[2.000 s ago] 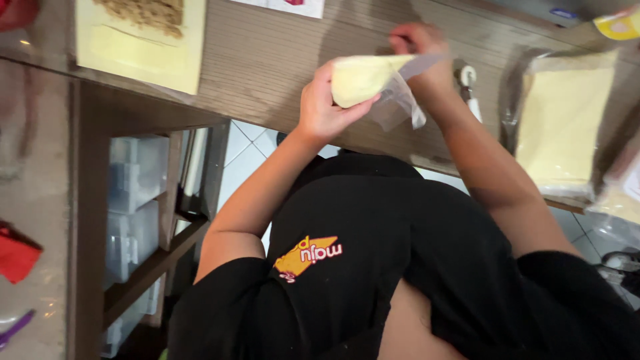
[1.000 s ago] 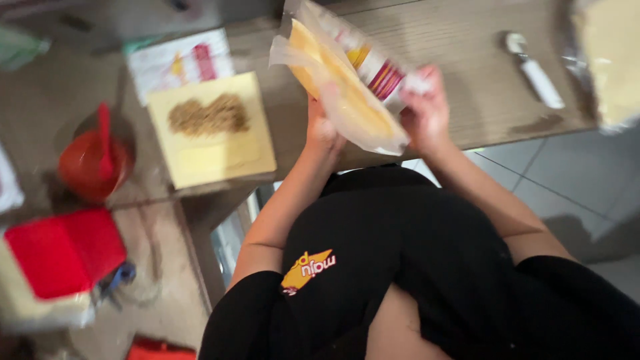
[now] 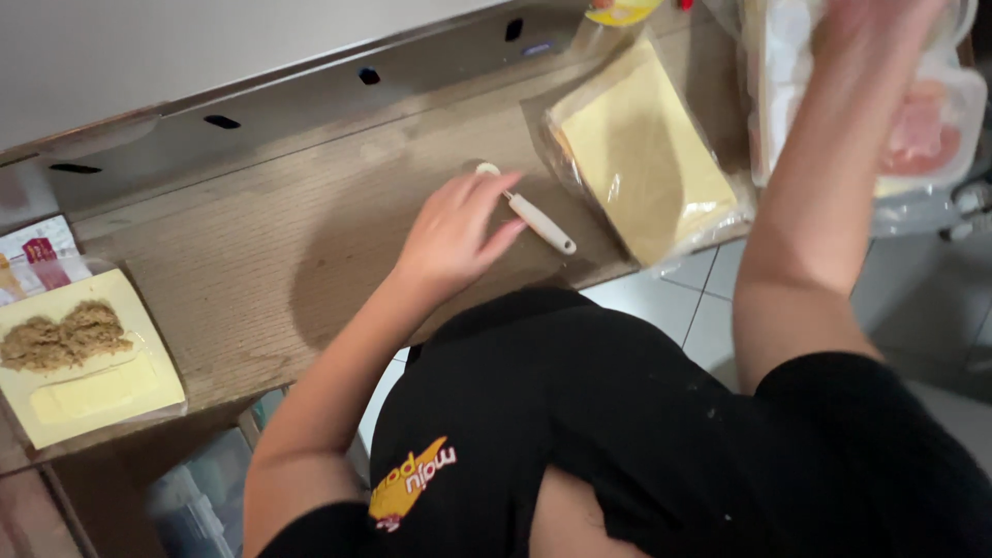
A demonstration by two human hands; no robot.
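Observation:
My left hand (image 3: pixel 457 232) is over the wooden counter, fingers apart and holding nothing, its fingertips beside a small cutter with a white handle (image 3: pixel 542 223). Up at the top right edge is my right hand (image 3: pixel 876 19), blurred and partly cut off; whether it holds anything does not show. Pale yellow sheets in clear plastic (image 3: pixel 643 147) lie right of the cutter. At the far left a pale yellow square sheet (image 3: pixel 167 387) carries two mounds of brown shredded filling (image 3: pixel 66 337) and a flat yellow slice (image 3: pixel 93 387).
A printed packet (image 3: pixel 46 248) lies behind the filled sheet. Plastic packs with pink contents (image 3: pixel 922 128) are at the right. A metal panel with slots (image 3: pixel 294 93) runs along the back of the counter (image 3: pixel 232 248). Below the counter, a clear plastic box (image 3: pixel 198 496) stands on the left.
The pale folded piece and its packaging are no longer in my left hand, which is now empty. My right hand has moved away to the upper right. The view has shifted.

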